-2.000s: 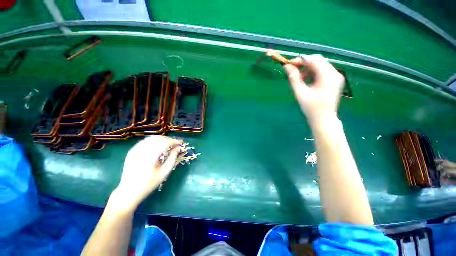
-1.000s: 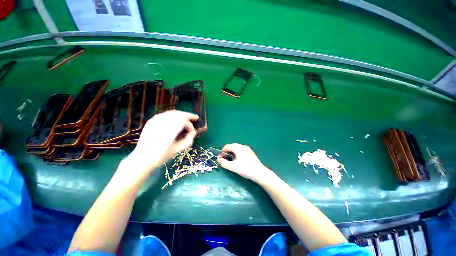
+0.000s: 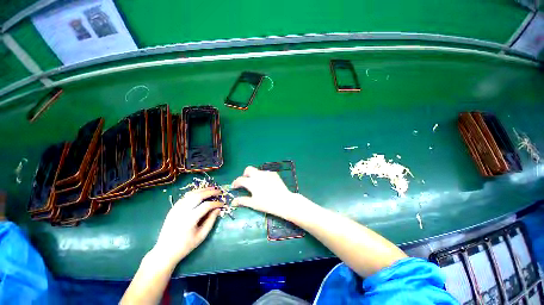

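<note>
A loose flex pile [image 3: 200, 183] of white, yellow and dark strips lies on the green bench, partly under my fingers. My left hand [image 3: 192, 225] has its curled fingertips at the pile's right part. My right hand [image 3: 262, 192] meets it there from the right, thumb and fingers drawn together. Whether either hand grips a strip or a tool is too small and blurred to tell. A phone middle frame [image 3: 285, 229] lies flat on the bench under my right hand, which hides its middle.
Stacked frames [image 3: 117, 159] stand at left. Set-aside frames lie at the back, one at centre [image 3: 243, 90], another farther right [image 3: 346, 76]. Release liner scraps [image 3: 383, 171] lie right of my hands. A smaller frame stack [image 3: 488, 144] is at right, a parts tray [image 3: 477, 271] low right.
A middle frame now lies under my right hand, where bare bench showed before. My left hand has moved from the near end of the stacked frames down to the pile. The view has shifted.
</note>
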